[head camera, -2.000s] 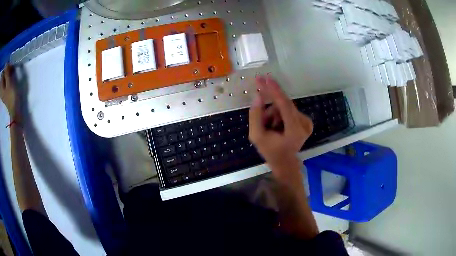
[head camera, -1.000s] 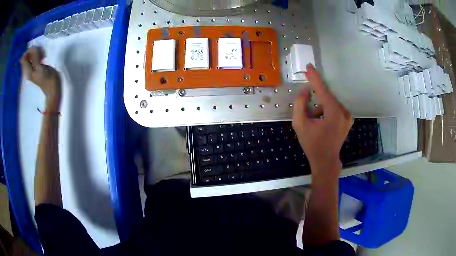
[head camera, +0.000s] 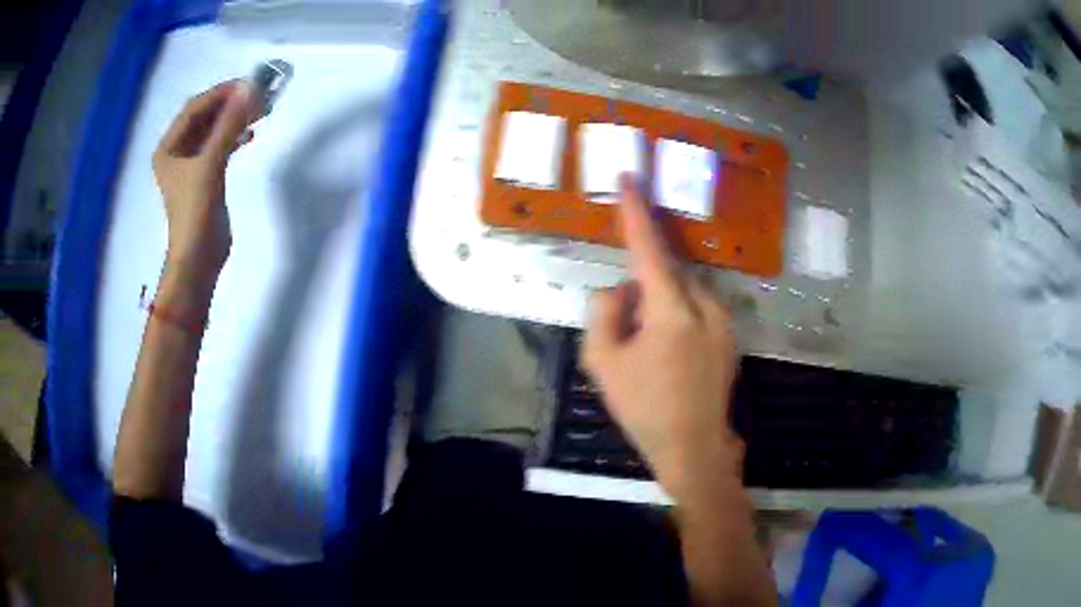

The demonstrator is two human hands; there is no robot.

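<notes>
My left hand (head camera: 208,166) is over the blue tray (head camera: 409,154) and pinches a small blurred grey piece (head camera: 273,83) at its fingertips. My right hand (head camera: 670,356) holds nothing. Its index finger points to the lower edge of the middle white housing (head camera: 612,158) in the orange fixture (head camera: 759,213); contact is unclear. A left housing (head camera: 530,149) and a right housing (head camera: 686,178) sit in other pockets, the right one with a bright violet-white glow. The fourth pocket holds no housing.
White housings (head camera: 820,242) lie on the perforated table (head camera: 462,225) right of the fixture. Blurred stock (head camera: 1008,202) is at the far right. The black keyboard (head camera: 842,427) is at the front, with a blue stool (head camera: 901,551) below. A row (head camera: 314,24) lines the tray's far edge.
The view has shifted and blurred. My right hand has moved left from the loose housings to the fixture. A grey piece now shows in my left hand. A glow has appeared on the right housing.
</notes>
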